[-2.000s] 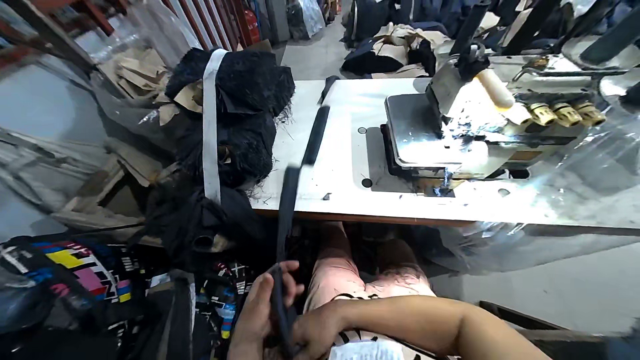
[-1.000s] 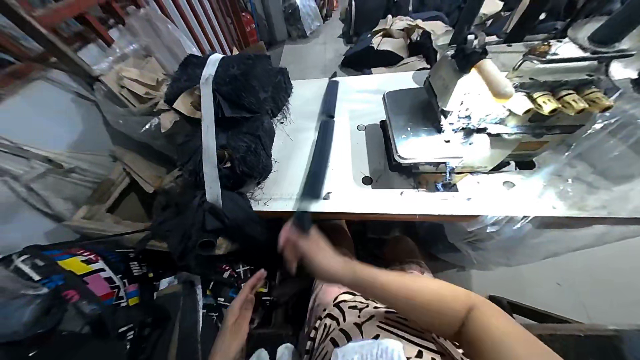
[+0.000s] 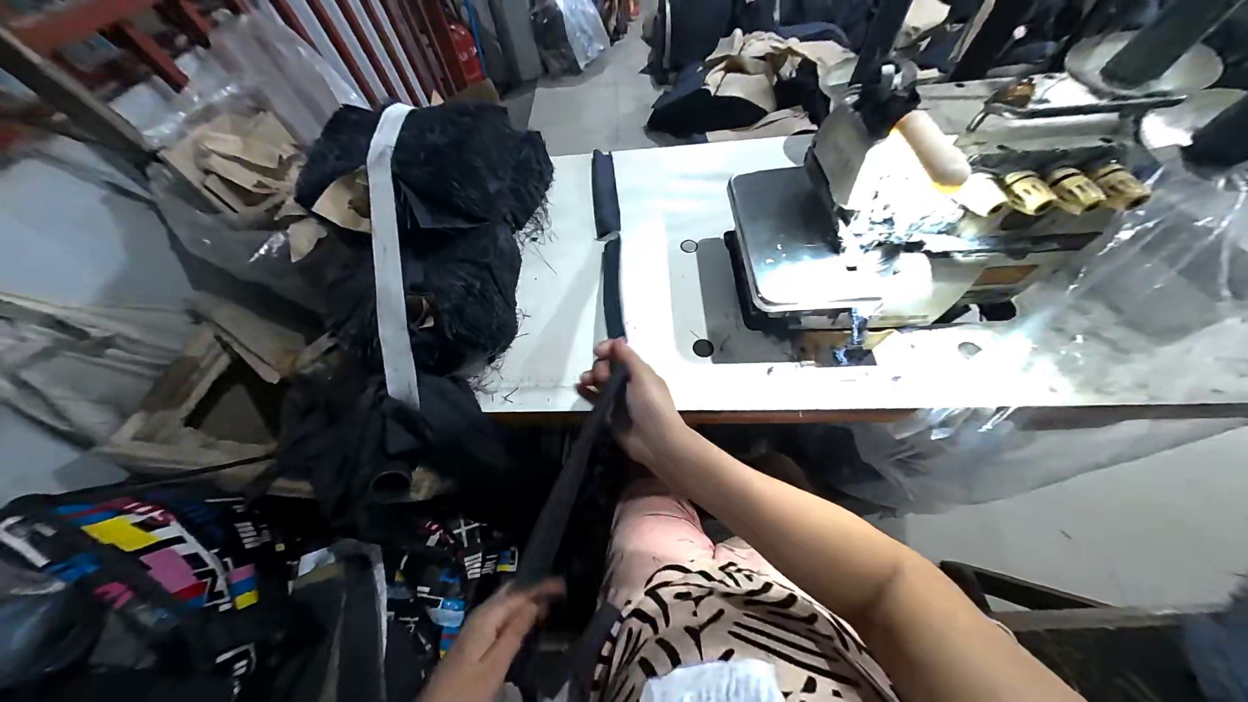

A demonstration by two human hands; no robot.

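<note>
A long dark fabric strip (image 3: 570, 478) runs from the white table of the sewing machine down toward my lap. My right hand (image 3: 639, 400) grips it at the table's front edge, fingers closed around it. Lower down, my left hand (image 3: 502, 624) is at the strip's lower part, blurred; whether its fingers hold the strip is unclear. Beyond my right hand, a dark strip section (image 3: 612, 288) lies on the tabletop, with another dark piece (image 3: 605, 195) behind it. To the right stands an industrial sewing machine (image 3: 877, 224) with a metal plate.
Black fabric bundles (image 3: 458, 175) with a pale band (image 3: 388, 253) sit at the table's left end. Colourful printed fabric (image 3: 156, 556) lies lower left. Clear plastic sheeting (image 3: 1141, 253) hangs on the right. Dark and tan cloth (image 3: 746, 88) is piled behind the table (image 3: 556, 361).
My right hand has moved up to the table edge from over my lap. The long strip now extends down between my hands; one second ago it lay mostly across the table.
</note>
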